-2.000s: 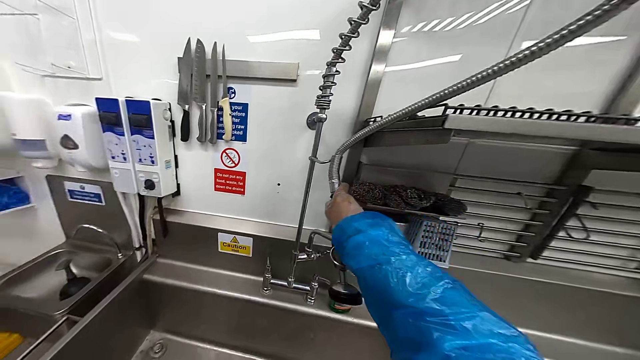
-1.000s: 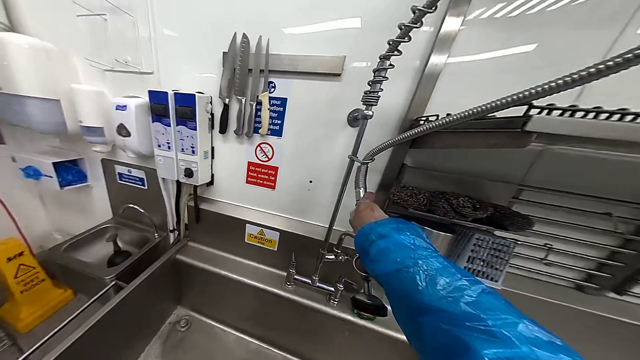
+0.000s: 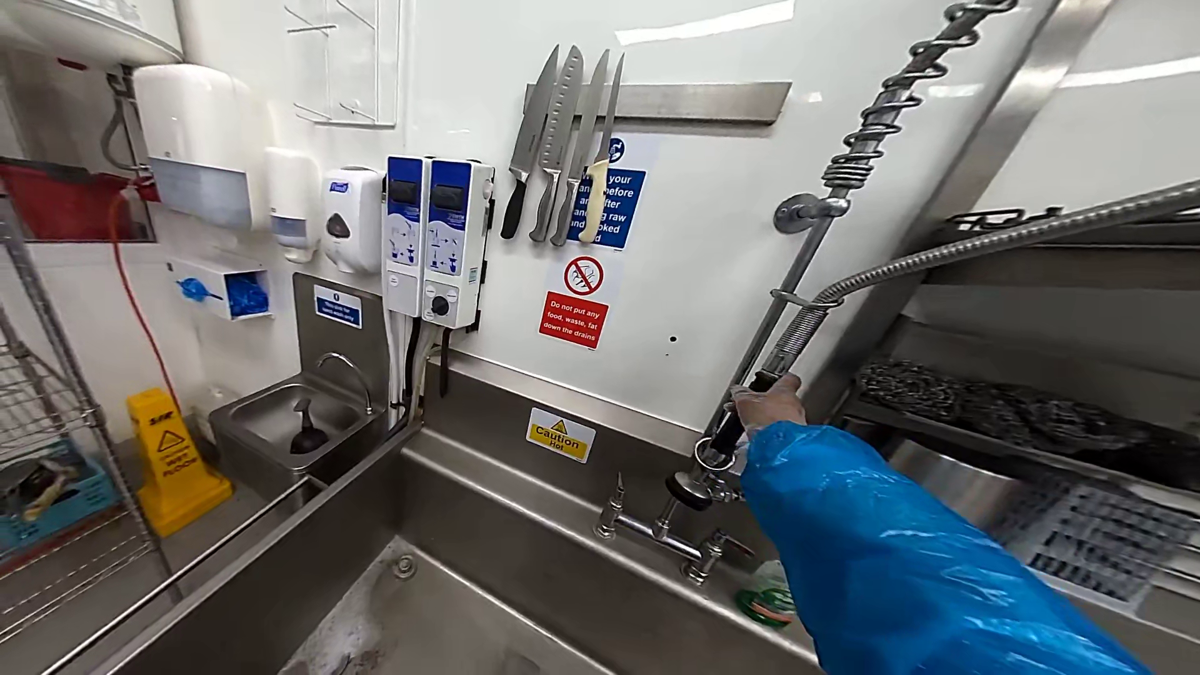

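Observation:
My right hand [image 3: 769, 403], in a thin clear glove below a blue plastic sleeve, is closed around the black grip of a pre-rinse spray gun [image 3: 727, 433]. The gun's round black-rimmed head [image 3: 692, 489] hangs just above the chrome mixer tap [image 3: 661, 536] at the back of a deep steel sink [image 3: 525, 525]. From the grip a ribbed metal hose [image 3: 1012, 239] rises and runs off to the upper right. A vertical riser pipe with a coil spring [image 3: 886, 127] stands behind it, fixed to the wall. My left hand is out of view.
Several knives [image 3: 562, 141] hang on a magnetic strip [image 3: 694, 101]. Steel scourers [image 3: 994, 403] lie on a rack at right, above a perforated grey basket [image 3: 1092, 539]. A green-based container [image 3: 767, 600] sits on the sink ledge. Left are a hand basin [image 3: 309, 422] and a yellow wet-floor sign [image 3: 173, 464].
The view has shifted left, bringing more of the hand basin side in. My right hand is at the sprayer in all frames; its black grip and round head now show more plainly.

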